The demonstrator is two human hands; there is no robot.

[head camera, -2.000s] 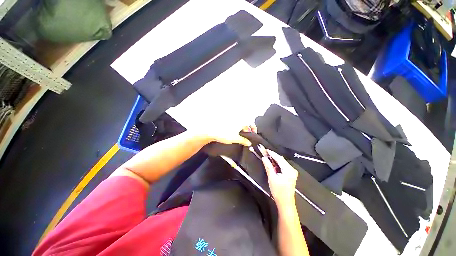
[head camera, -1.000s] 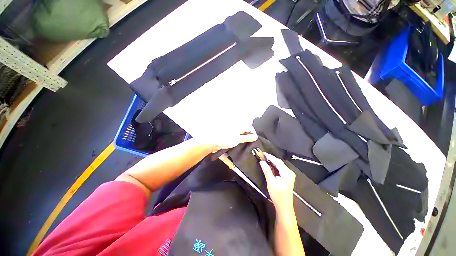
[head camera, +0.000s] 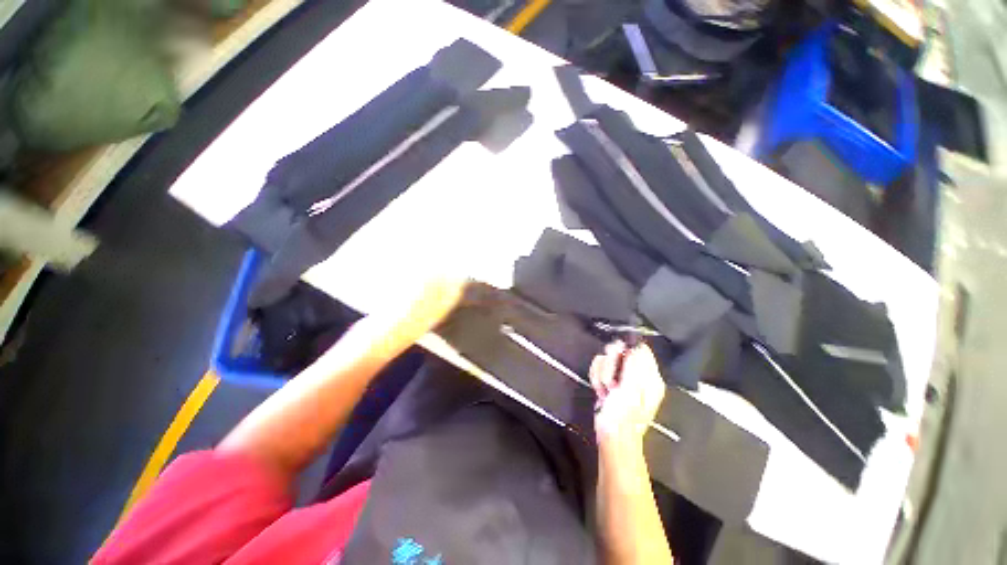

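A dark zipped panel (head camera: 707, 441) lies along the table edge by my body, its pale zip line running under my right hand. My left hand (head camera: 433, 304) is at the panel's left end, fingers blurred; whether it grips the cloth is unclear. My right hand (head camera: 627, 386) is over the middle of the panel, fingers curled round a small dark tool with a hint of red, perhaps snips, mostly hidden in the fist. A pile of dark zipped panels (head camera: 778, 320) lies at the right of the white tabletop (head camera: 442, 210).
A separate stack of panels (head camera: 364, 138) lies at the table's upper left. A blue basket (head camera: 234, 331) with dark pieces is below the left table edge. Another blue bin (head camera: 845, 138) stands beyond the table. A green sack (head camera: 94, 83) is at the upper left.
The view has shifted. My left hand has moved left to the panel's end, my right hand has drawn back from the cloth's end, and the panel lies flatter with more zip showing.
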